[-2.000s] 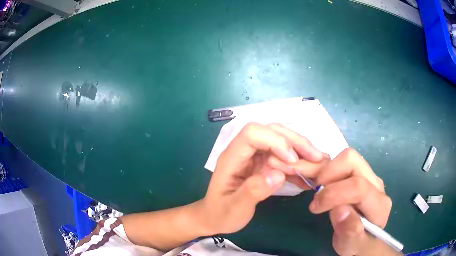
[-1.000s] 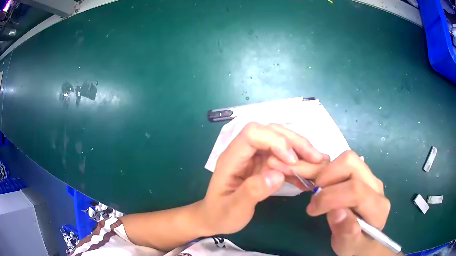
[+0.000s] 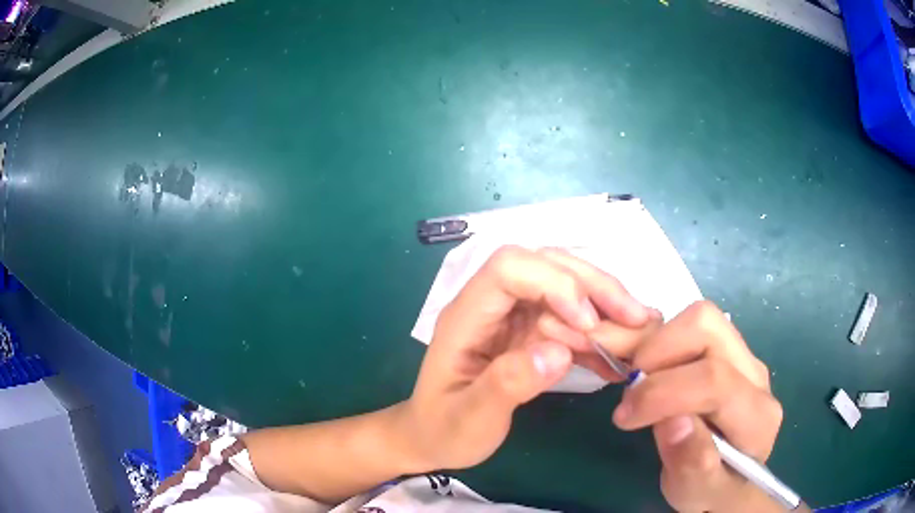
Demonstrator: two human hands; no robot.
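Observation:
My right hand (image 3: 702, 396) grips a hobby knife with a pale handle (image 3: 752, 471), held like a pencil. Its thin grey blade (image 3: 608, 359) points up and left, bluish near the handle, and its tip reaches the fingers of my left hand (image 3: 522, 341). My left hand is curled with thumb and fingertips close together; whether it holds something small is hidden. Both hands are over a white cloth (image 3: 622, 245) on the green bench (image 3: 331, 130). A pale tool with a black end (image 3: 443, 231), possibly a utility knife, lies along the cloth's top edge.
Small pale flat pieces (image 3: 863, 319) lie on the bench at the right, with two more (image 3: 845, 408) nearer me. A blue bin (image 3: 883, 100) stands at the upper right. Blue bins with parts (image 3: 161, 421) and a grey box (image 3: 45, 441) are below the bench's left edge.
My right hand and the knife have shifted very slightly left, and the handle's end is a little lower. My left hand and the cloth have stayed put.

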